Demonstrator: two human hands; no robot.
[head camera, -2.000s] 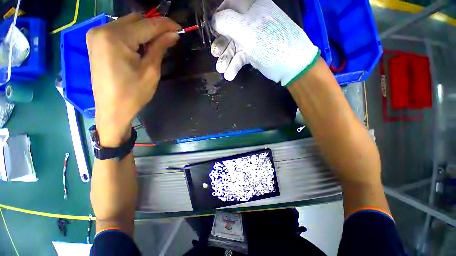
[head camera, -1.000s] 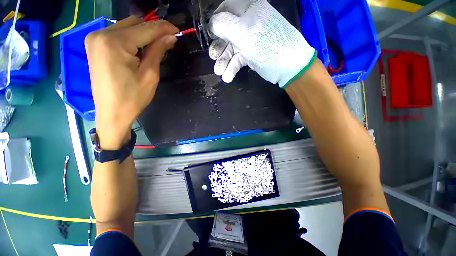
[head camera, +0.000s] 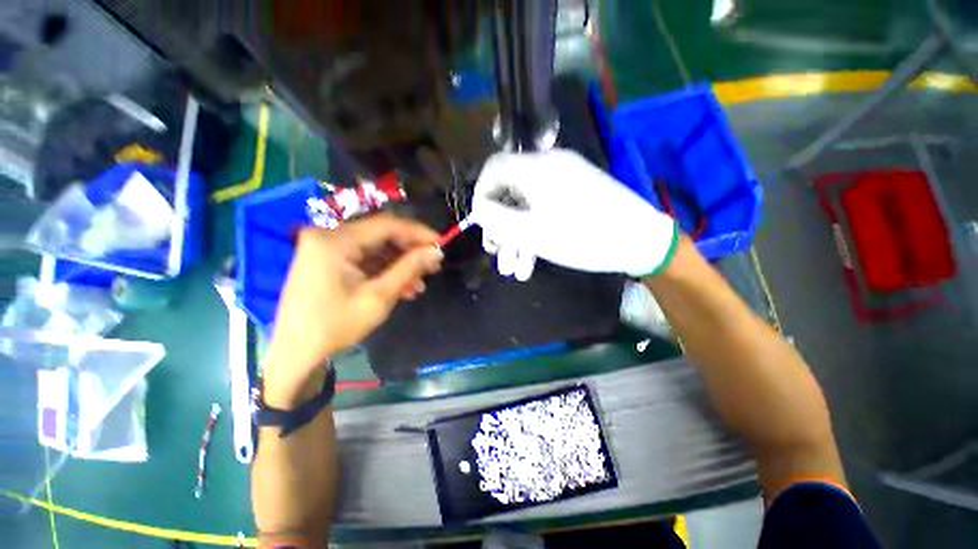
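My left hand (head camera: 359, 284), bare with a black watch, holds a short red wire lead (head camera: 455, 232) between thumb and fingertips. My right hand (head camera: 568, 214) wears a white knitted glove with a green cuff and is at the lead's other end, fingers curled; whether it grips the lead or something thin is unclear. Both hands are over the black base (head camera: 493, 311) of the crimping press (head camera: 525, 75). A bunch of red and white wire leads (head camera: 365, 199) lies left of the press. A black parts tray (head camera: 455, 485) holds a heap of tiny white terminals (head camera: 542, 448).
Blue parts bins stand left (head camera: 257, 252) and right (head camera: 697, 161) of the press. The tray is on the ribbed ledge (head camera: 686, 429). An adjustable wrench (head camera: 240, 375), sample harness (head camera: 206, 450) and plastic bags (head camera: 107, 407) lie left. A red bin (head camera: 899, 231) is low at right.
The camera view has shifted, showing more of the press and the wire bunch. My left hand still holds the red lead, and my gloved hand stays close to its other end.
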